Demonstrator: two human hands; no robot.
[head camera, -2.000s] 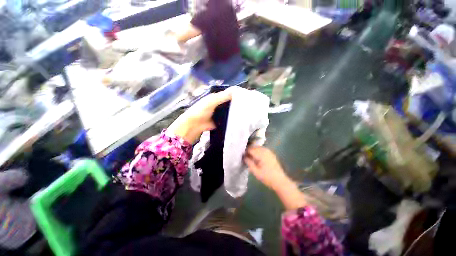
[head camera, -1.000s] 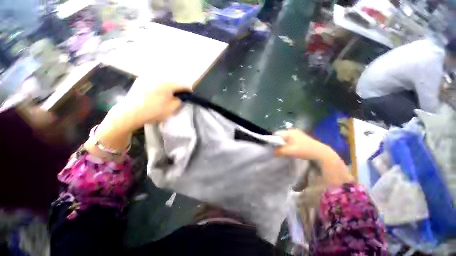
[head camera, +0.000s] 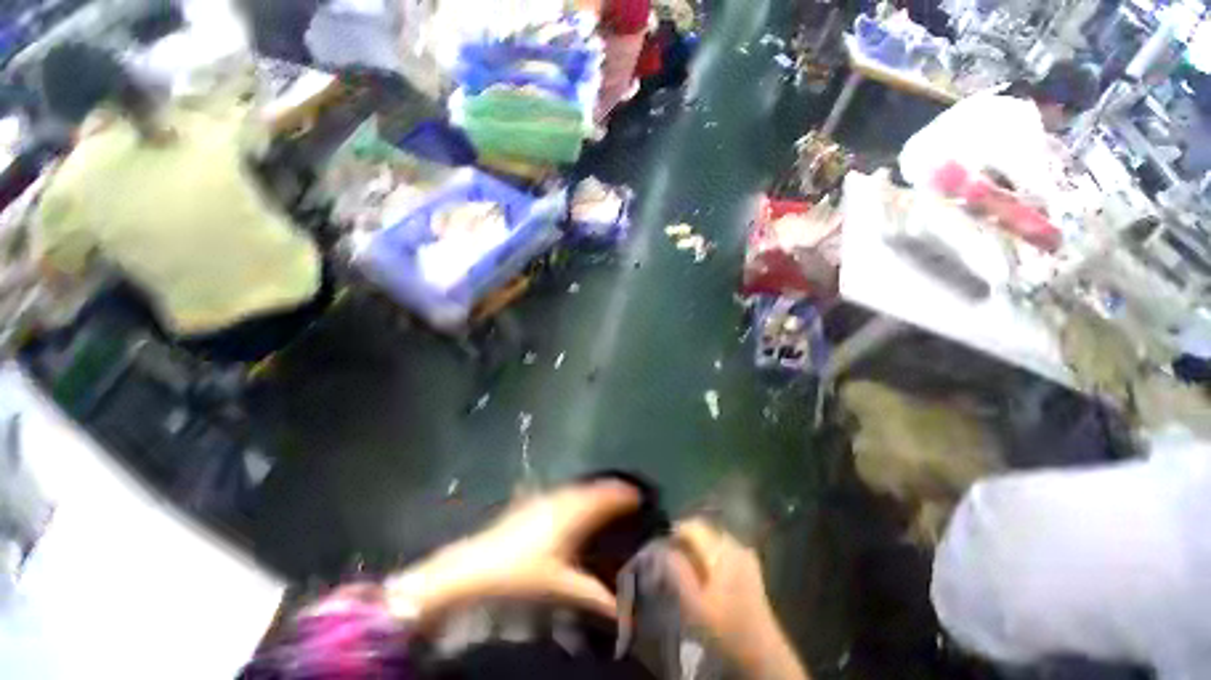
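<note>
The garment (head camera: 648, 594), black with a greyish-white lining, is bunched low in front of me at the bottom centre, partly cut off by the picture's lower edge. My left hand (head camera: 531, 551) grips its black part from the left, thumb and fingers around it. My right hand (head camera: 724, 591) holds the pale part close beside it, fingers bent over the cloth. Both hands are blurred, and the lower part of the garment is hidden or out of the picture.
A green floor aisle (head camera: 604, 359) with scraps runs ahead. A blue bin (head camera: 458, 253) stands left of it; a red bin (head camera: 786, 246) and a table (head camera: 916, 266) stand right. A person in yellow (head camera: 186, 219) sits left, a person in white (head camera: 1089, 558) is near right. A white table (head camera: 120, 558) is lower left.
The view has moved along the aisle. The garment, earlier stretched between my spread hands, is now bunched, lower and nearer my body, with my hands close together.
</note>
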